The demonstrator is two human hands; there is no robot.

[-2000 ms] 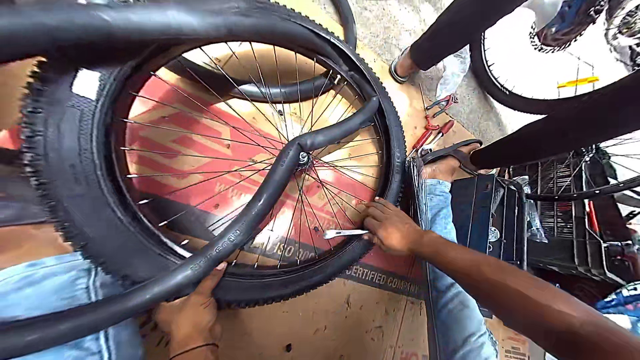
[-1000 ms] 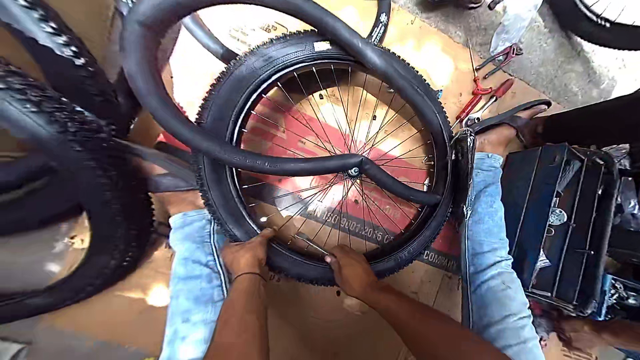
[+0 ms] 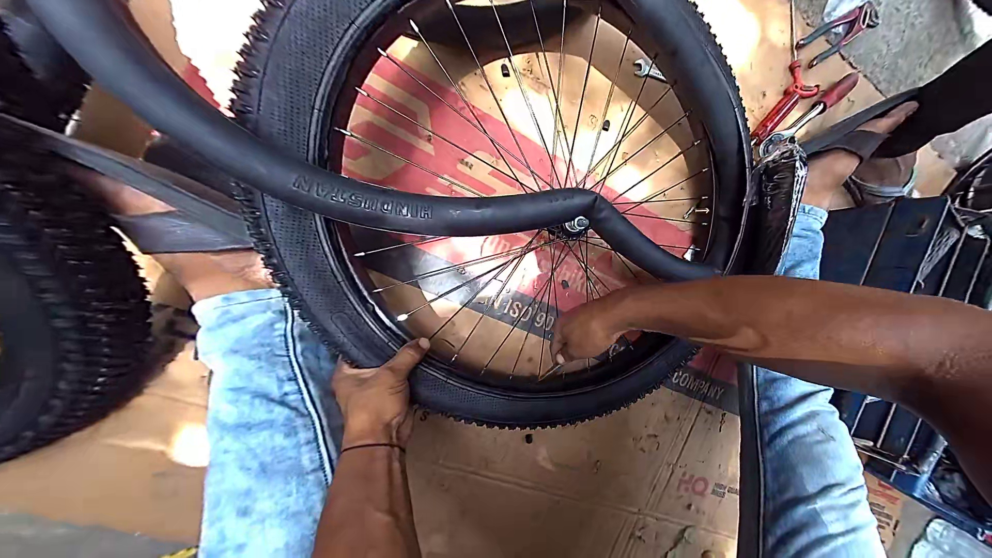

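Observation:
A spoked bicycle wheel with a black knobby tyre (image 3: pixel 535 407) lies over printed cardboard between my legs. Its lower left edge is gripped by my left hand (image 3: pixel 380 395), thumb on the tyre's inner edge by the rim. My right hand (image 3: pixel 593 329) is curled at the lower spokes just inside the rim; the fingers are partly hidden, and whether they hold the lever seen earlier cannot be told. A black rubber inner tube (image 3: pixel 372 205) crosses the wheel, bends beside the axle (image 3: pixel 576 225) and runs to the right side of the rim.
Red-handled pliers (image 3: pixel 845 31), a red-handled tool (image 3: pixel 787 101) and a screwdriver (image 3: pixel 821 105) lie at upper right. A spanner (image 3: pixel 649 71) shows through the spokes. Another knobby tyre (image 3: pixel 70 302) stands at left, a dark blue crate (image 3: pixel 883 240) at right. Another person's foot (image 3: pixel 883 170) is nearby.
My left hand has shifted left along the tyre's lower edge. The pale lever by my right hand two seconds ago is no longer plain to see. The view has swung and moved closer.

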